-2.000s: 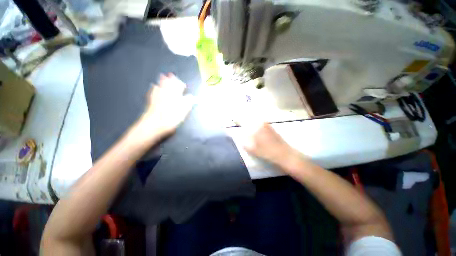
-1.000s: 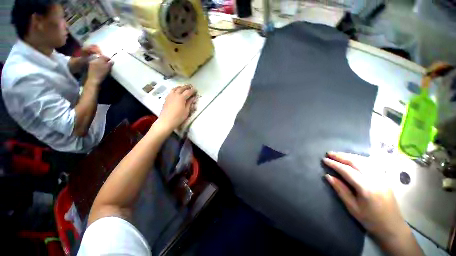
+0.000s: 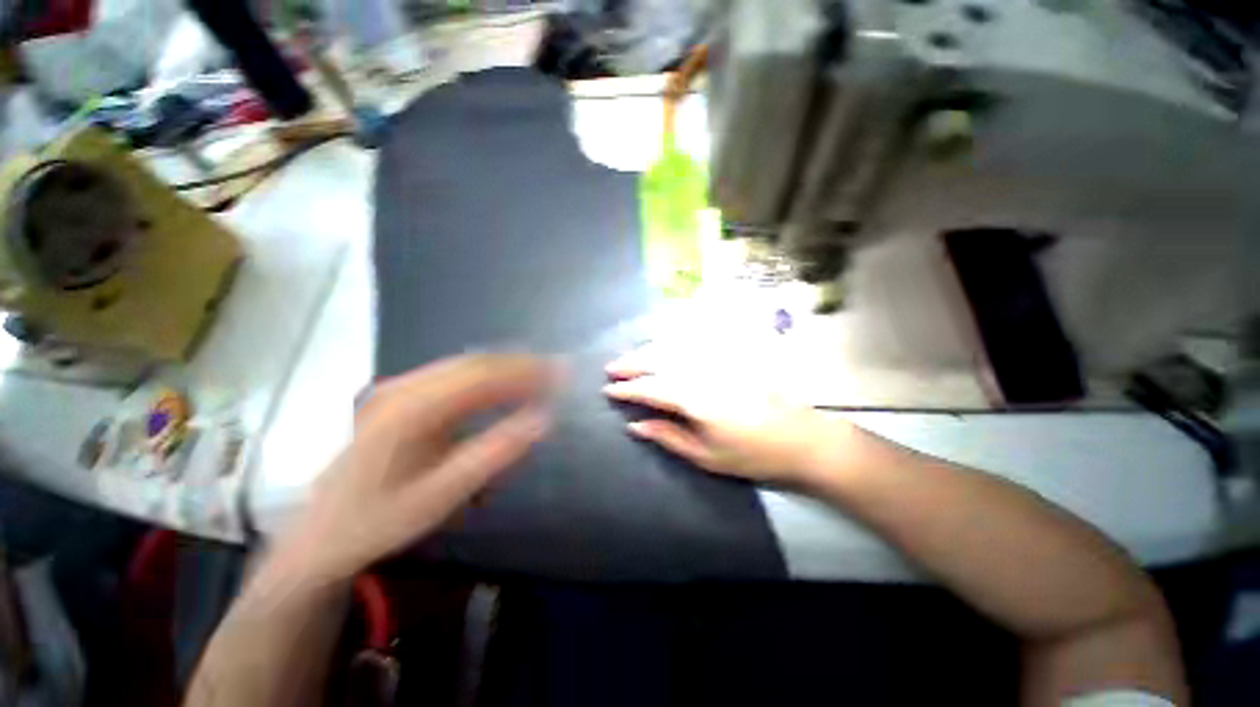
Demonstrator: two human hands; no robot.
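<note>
The dark grey garment panel (image 3: 484,207) lies flat on the white table, left of the needle area, with its lower edge at the table's front. My left hand (image 3: 442,428) is over the panel's left part, blurred, with thumb and fingers apart; nothing shows in it. My right hand (image 3: 719,421) rests palm down at the panel's right edge under the bright light, fingers spread. The off-white sewing machine (image 3: 1105,166) stands above and to the right. Its presser foot area is blurred and overexposed. The navy triangle is not visible.
A lime green tag (image 3: 673,221) hangs left of the needle. A black phone (image 3: 1016,318) lies on the machine bed, with black-handled scissors (image 3: 1181,408) at the right. A yellow-edged badge (image 3: 166,419) lies at left, near a yellowish machine (image 3: 180,276).
The view has swung back right to the machine. My left hand has come from the table's left side to over the panel. My right hand remains on the panel. The triangle no longer shows.
</note>
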